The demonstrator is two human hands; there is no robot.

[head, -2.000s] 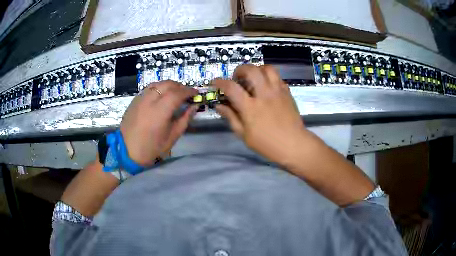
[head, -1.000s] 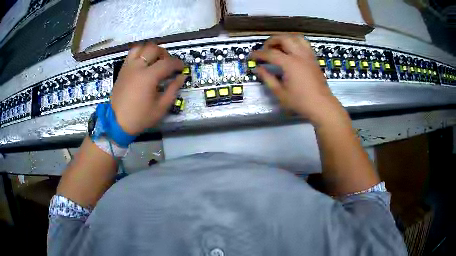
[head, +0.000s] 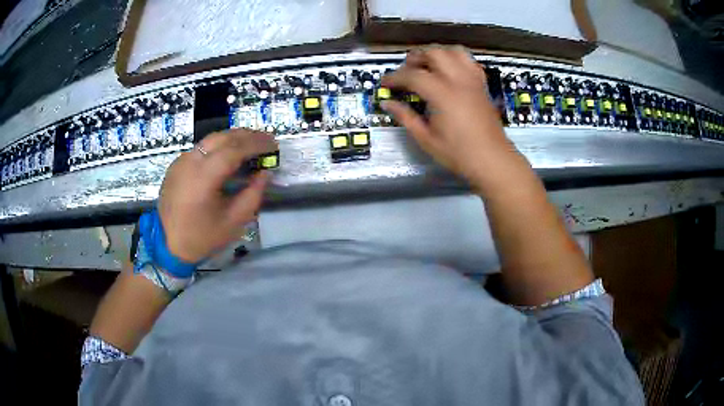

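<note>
A circuit board panel lies in the track in front of me. One yellow-topped transformer sits on its middle. My right hand is over the panel's right part, its thumb and finger at a transformer; another yellow top shows just beside it, partly under the fingers. My left hand is at the metal rail with its fingertips on a transformer. Two loose transformers stand side by side on the rail between my hands.
The metal rail runs across the front. Panels with yellow tops lie right, panels without them left, with a black spacer between. Two cardboard trays with white insides stand behind the track.
The row on the rail went from three transformers to two. One transformer now stands uncovered on the panel. My left hand moved down and left to the rail; my right hand stayed over the panel.
</note>
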